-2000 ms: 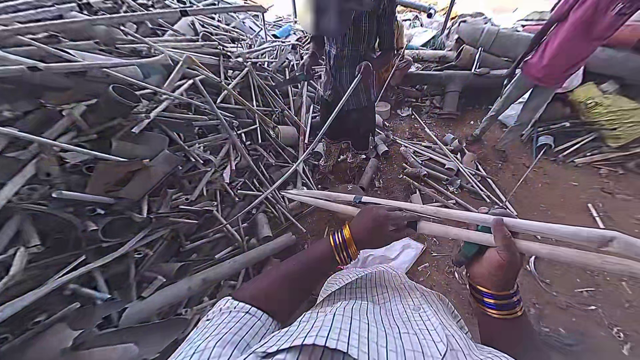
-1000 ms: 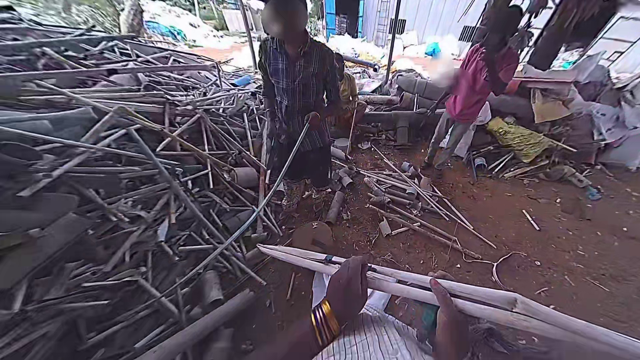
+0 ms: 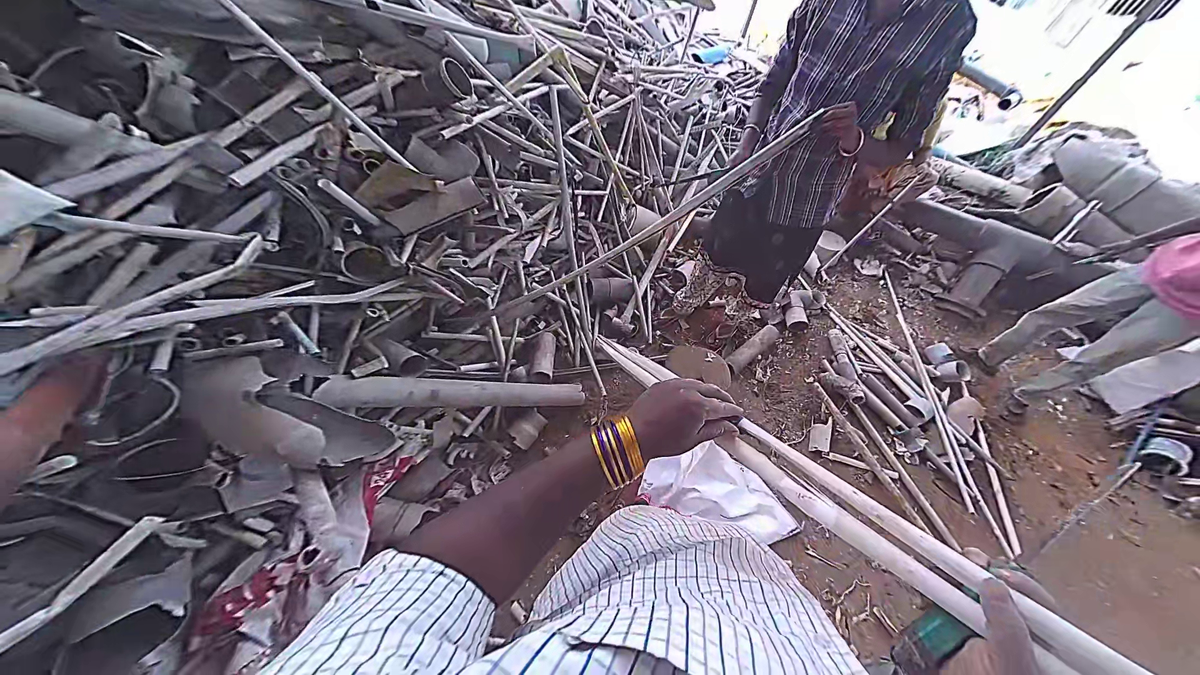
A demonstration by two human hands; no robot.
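Observation:
My left hand [image 3: 682, 417], with gold and dark bangles on its wrist, is closed around two long pale plastic pipes [image 3: 825, 506] that lie side by side. The pipes slant from the middle of the view down to the lower right corner. There my right hand [image 3: 1008, 619] grips them too, cut off by the frame's edge. A green object [image 3: 937, 642] is at that hand; what it is, I cannot tell. Beneath my left hand lies a white sheet or sack [image 3: 717, 492], beside my striped garment.
A large heap of scrap pipes [image 3: 450, 234] fills the left side. Ahead, a person in a dark striped shirt [image 3: 830, 103] holds a long thin pipe [image 3: 675, 211]. More pipe pieces [image 3: 900, 394] lie on brown earth. At the right edge stands another person in pink [image 3: 1177, 272].
The view has tilted down and towards the heap. Both hands hold the pipes in all frames. An arm or similar form now shows at the left edge.

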